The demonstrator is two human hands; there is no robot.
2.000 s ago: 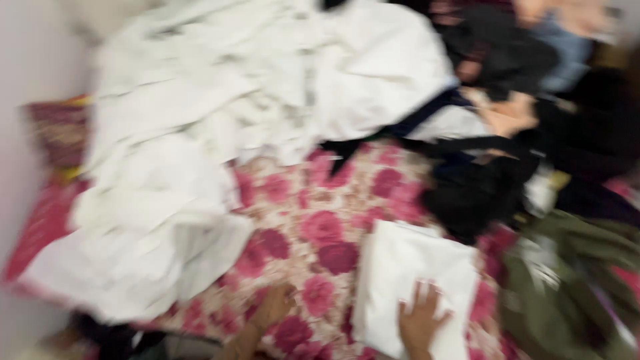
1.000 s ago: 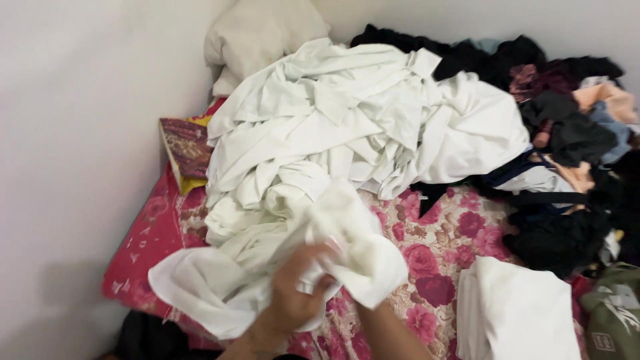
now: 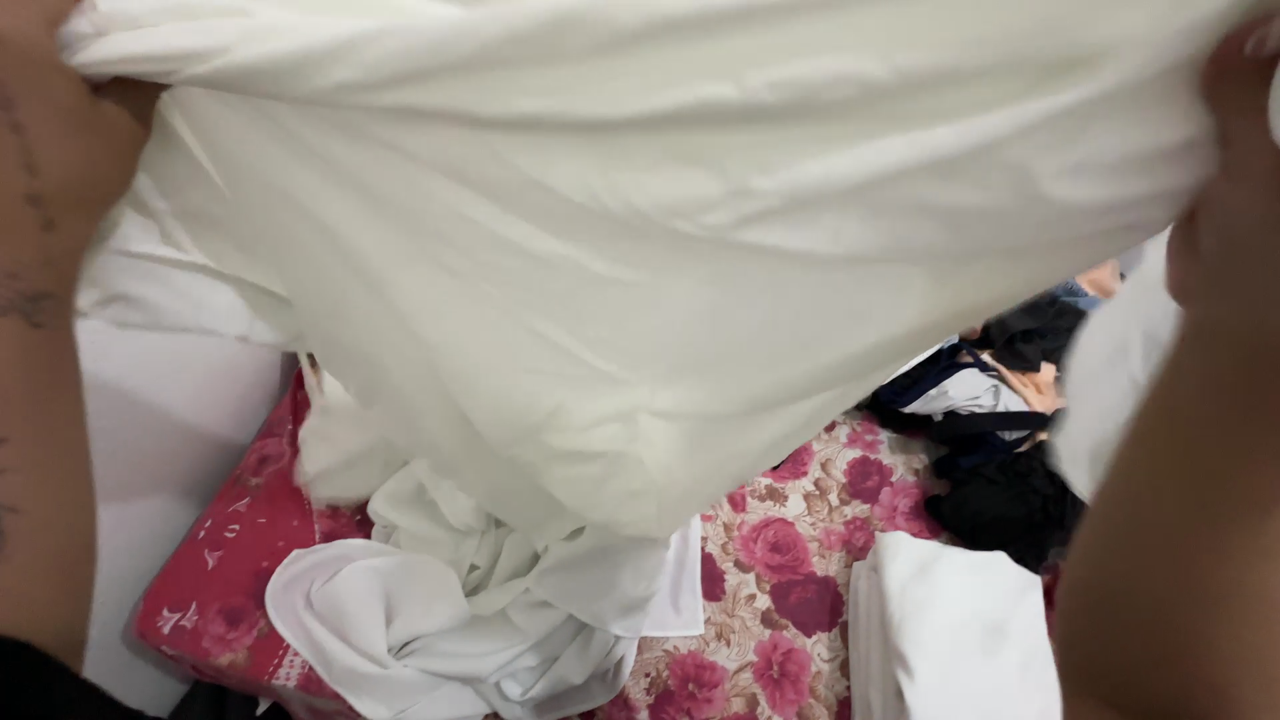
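Note:
A large white cloth point(image 3: 640, 230) is stretched across the upper view, hanging in folds between both hands. My left hand point(image 3: 75, 130) grips it at the upper left edge, partly cut off by the frame. At the upper right, my right hand point(image 3: 1225, 160) holds the other end, its fingers partly out of frame. Beneath the raised cloth, a crumpled white fabric point(image 3: 400, 620) lies on the bed. A folded stack of white cloth point(image 3: 970, 630) rests at the lower right, beside my right forearm.
A floral bed cover point(image 3: 780, 600) with pink roses spreads under the cloths, its red border point(image 3: 230, 570) at the left near a pale wall point(image 3: 180, 420). Dark and mixed clothes point(image 3: 1010, 490) lie in a heap at the right, partly hidden by my right arm.
Two seconds ago one hand lay on the folded white stack. One second ago both hands were at the white cloth low on the bed; now they hold a white cloth up, spread wide.

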